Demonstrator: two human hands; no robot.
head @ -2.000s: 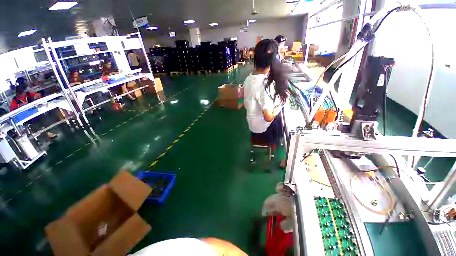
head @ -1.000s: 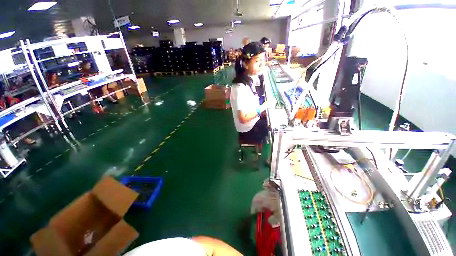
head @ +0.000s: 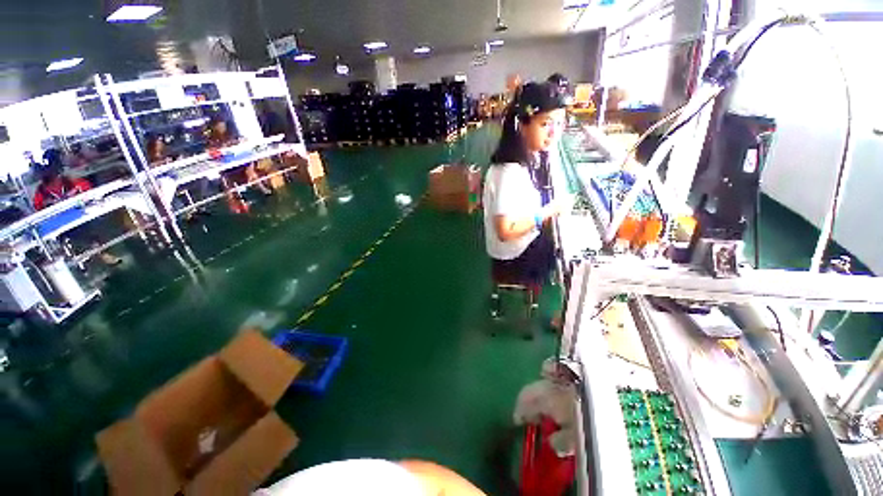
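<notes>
Neither of my hands is in view. Only a white sleeve (head: 339, 479) and a bit of bare arm show at the bottom edge, and the hand is cut off. A green circuit board panel (head: 660, 441) with small dark parts and a yellowish line down its middle lies in the near track at the lower right. The silver conveyor rail (head: 678, 407) runs along its right side.
An open cardboard box (head: 208, 426) and a blue crate (head: 315, 360) stand on the floor. A red container (head: 547, 465) stands beside the line. A seated person (head: 518, 194) is further up the line. A metal frame (head: 775, 281) crosses the track. A green mat (head: 775, 467) lies right of the rail.
The view swung left, then back right. The seated person further up the line, first turned away, now has the head turned this way. The circuit board panel stays in the track.
</notes>
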